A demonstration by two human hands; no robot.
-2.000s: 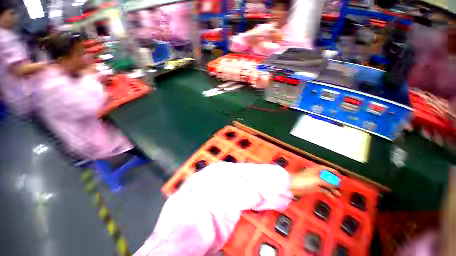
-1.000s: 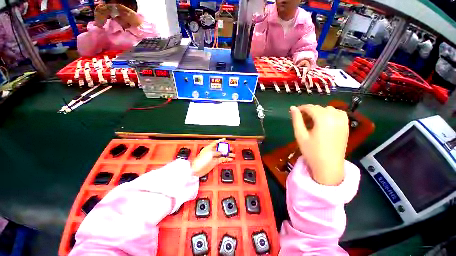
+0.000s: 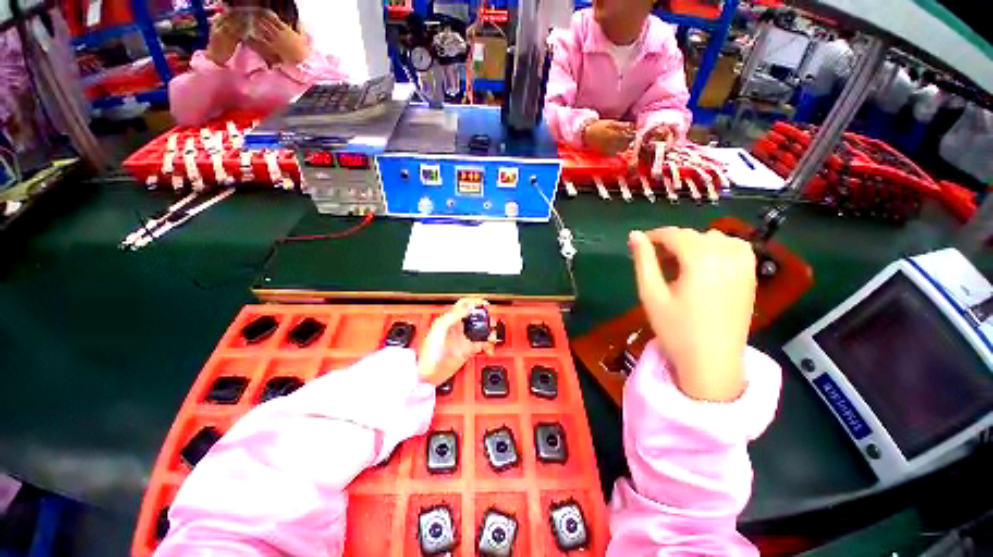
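Observation:
My left hand [image 3: 445, 346] holds a smartwatch body [image 3: 477, 323] in its fingertips above the back part of the compartment tray [image 3: 370, 418]. The watch now looks dark. Several watch bodies sit in the red-orange tray's pockets, many at the right with the round sensor side up. My right hand [image 3: 702, 305] is raised over the orange-brown fixture [image 3: 612, 346], to the right of the tray. Its fingers are curled at the fixture's clamp area; whether they grip a handle is hidden.
A white-cased monitor [image 3: 903, 364] stands at the right. Behind the tray are a paper sheet [image 3: 463, 247], a blue-fronted control box [image 3: 468, 187] and a grey power supply [image 3: 340, 182]. Two people in pink sit opposite behind red trays [image 3: 261, 163]. A metal post [image 3: 838, 114] rises at the back right.
The view has swung right from the earliest frame, bringing my right hand into view. Since one second ago, the watch in my left hand has turned and its lit face no longer shows. My right hand has barely moved.

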